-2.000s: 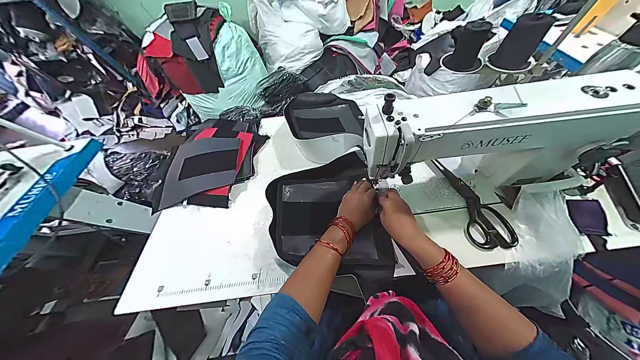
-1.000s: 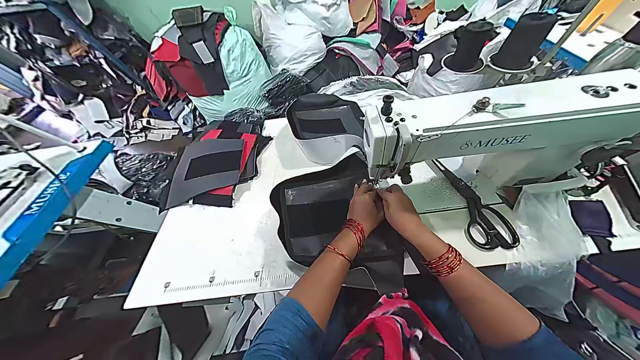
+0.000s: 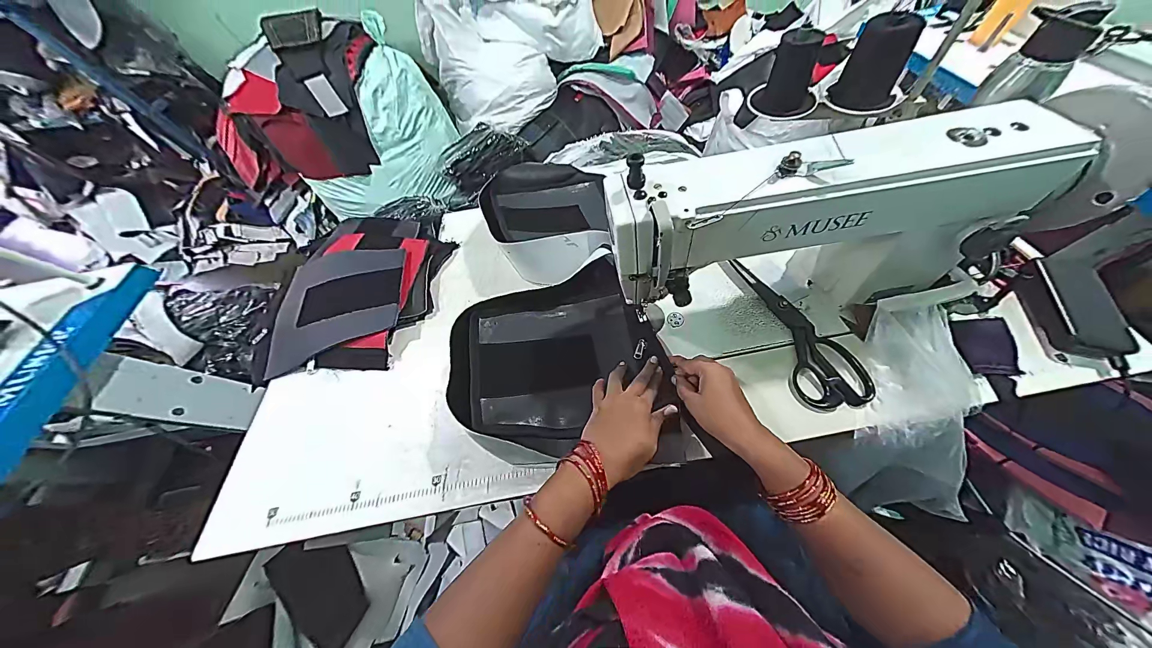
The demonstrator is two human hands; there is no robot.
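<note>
A black fabric panel (image 3: 540, 364) with a pale backing lies on the white sewing table, its right edge at the needle area of a Musee sewing machine (image 3: 765, 202). A zipper pull (image 3: 640, 348) shows on a black strip just below the presser foot. My left hand (image 3: 625, 418) rests on the panel's right part, fingers spread, just below the zipper pull. With thumb and fingertips together, my right hand (image 3: 715, 396) pinches the edge of the black strip. A second black panel (image 3: 544, 211) lies behind the first, partly hidden by the machine head.
Black-handled scissors (image 3: 814, 351) lie right of my right hand, under the machine arm. A stack of grey, black and red pieces (image 3: 351, 301) sits at the table's left. Thread cones (image 3: 868, 63) stand behind the machine. A clear plastic bag (image 3: 918, 396) hangs at the front edge.
My left hand has moved from close beside the needle area down toward me, and its fingers have spread. My right hand has also drawn back from the needle; the zipper pull has come into view.
</note>
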